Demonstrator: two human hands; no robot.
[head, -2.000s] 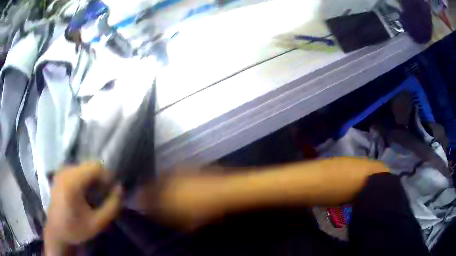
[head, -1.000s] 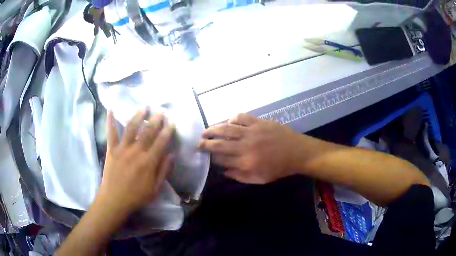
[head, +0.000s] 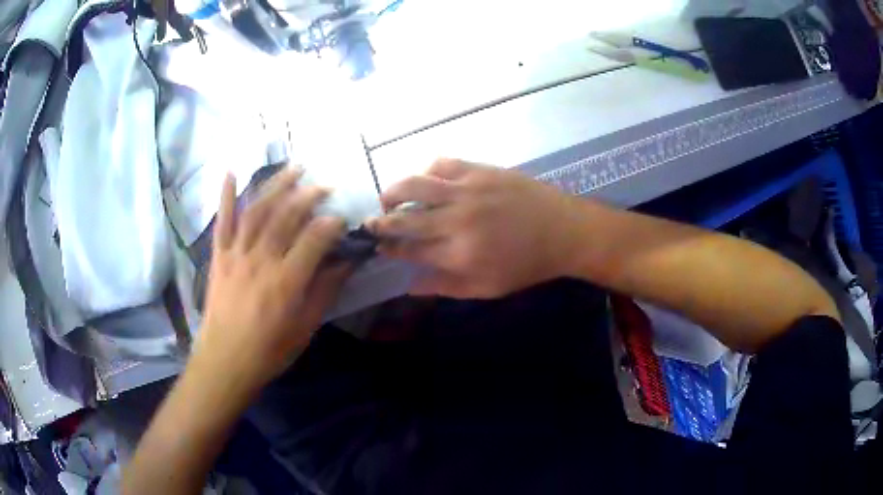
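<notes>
A light grey panel (head: 334, 155) with a dark strip along its edge lies on the white machine bed (head: 465, 121), bright under the lamp. My left hand (head: 266, 261) lies on the panel's near left part, fingers spread and pointing away. My right hand (head: 474, 232) pinches the panel's right edge near the dark strip (head: 358, 242), fingers bent. The fingertips of both hands are close together. The needle area (head: 339, 39) is beyond the hands, washed out by glare.
More grey pieces (head: 106, 193) are heaped at left. Slim thread snips (head: 668, 53) and a dark flat rectangle (head: 753, 53) lie at right. A ruler edge (head: 658, 150) runs along the front. A blue crate (head: 823, 184) and red and blue packets (head: 692, 392) are lower right.
From a blurred reach at lower left, my left hand has come onto the panel. My right hand has taken hold of its edge. Since one second ago the panel's near part has been gathered upward.
</notes>
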